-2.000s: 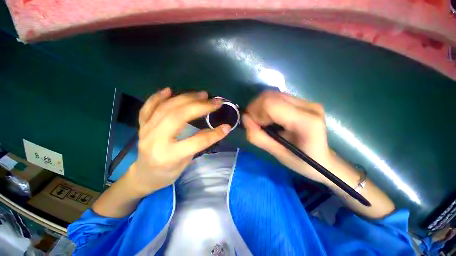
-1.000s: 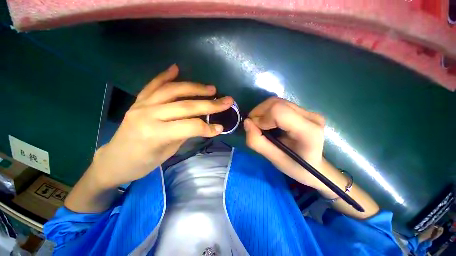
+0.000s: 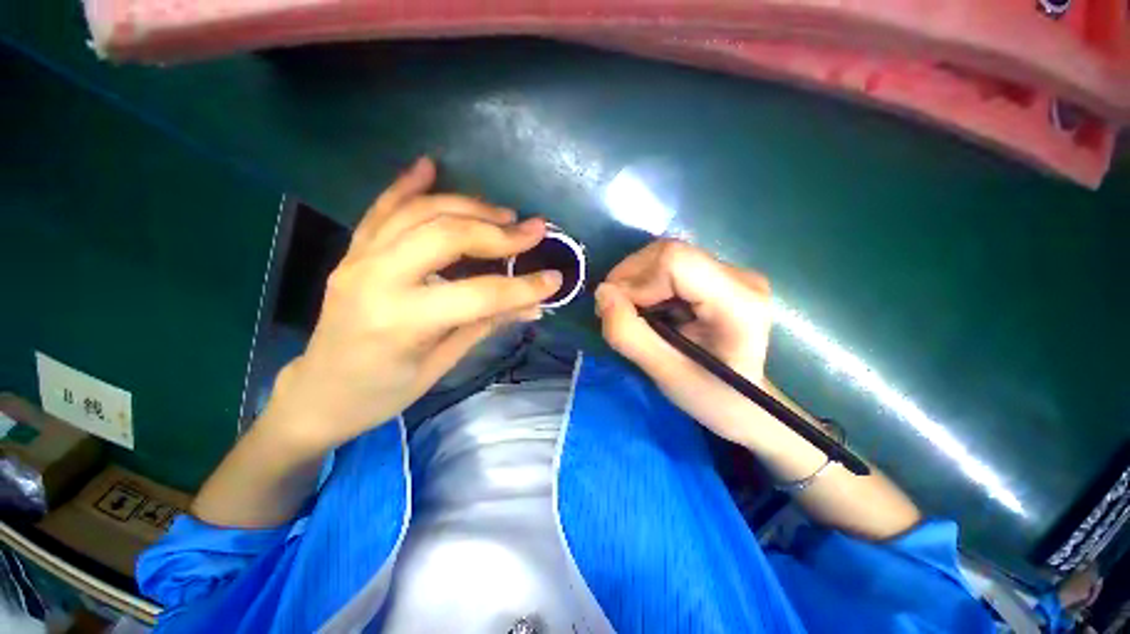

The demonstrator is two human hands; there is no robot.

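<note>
A round watch head with a black face and a silver-white rim is in my left hand. The fingers and thumb of that hand hold it by the rim, with one fingertip over the face. My right hand holds a slim black pen-like tool just right of the watch. The tool slants down to the right across the wrist. Its tip is hidden at the fingertips, so I cannot tell if it touches the rim.
Pink-red foam trays lie along the far side of the glossy dark green bench. A white label is at the left. A cardboard box sits on a shelf at the lower left. A person's hand shows at the lower right.
The left fingers have shifted on the watch, and a fingertip now lies over its face. The right hand with the tool stays close beside it. The view has shifted slightly.
</note>
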